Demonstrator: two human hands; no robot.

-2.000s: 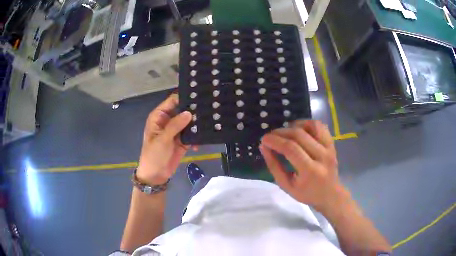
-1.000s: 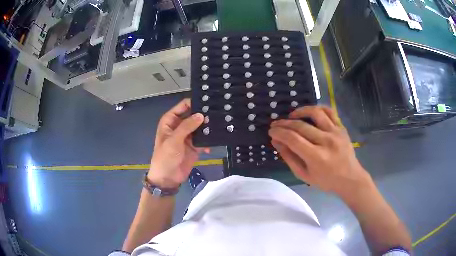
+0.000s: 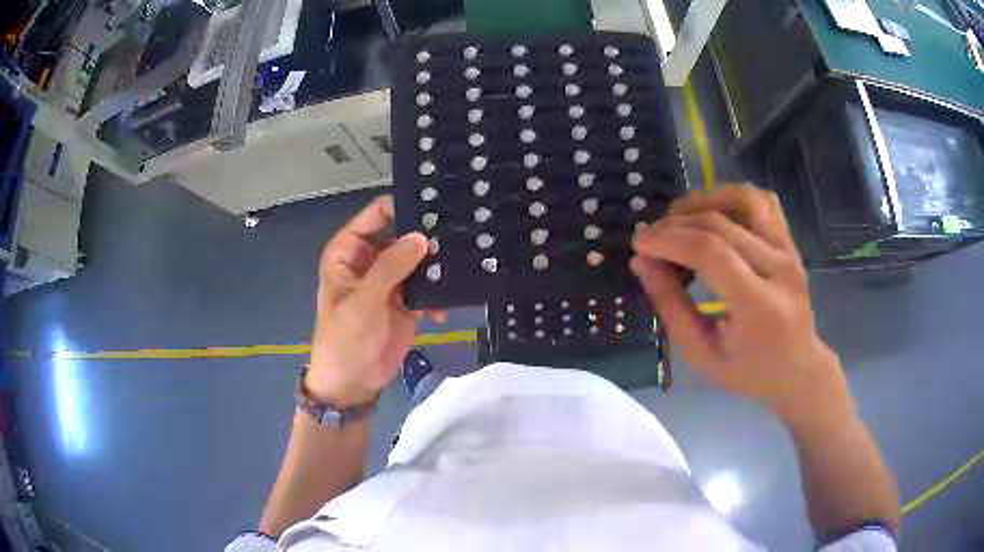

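A black parts tray (image 3: 502,194) with rows of small round metal parts (image 3: 529,136) is held up in front of me. My left hand (image 3: 361,291) grips its lower left corner, thumb on top and fingers underneath. My right hand (image 3: 734,286) is at the lower right corner, fingers bent and fingertips close together at the last column. Whether they pinch a part or touch the tray cannot be told. A second tray with small parts (image 3: 572,347) lies lower down, partly hidden under the held tray.
The green belt (image 3: 529,15) runs beyond the held tray. A white machine cabinet (image 3: 286,162) stands at the left, with metal fixtures above it. A green-topped workbench (image 3: 863,54) with papers is at the right. Yellow lines (image 3: 216,352) mark the grey floor.
My right hand has moved right along the tray's lower part, from the bottom edge to the last column. The tray has shifted slightly, and more of the lower tray shows.
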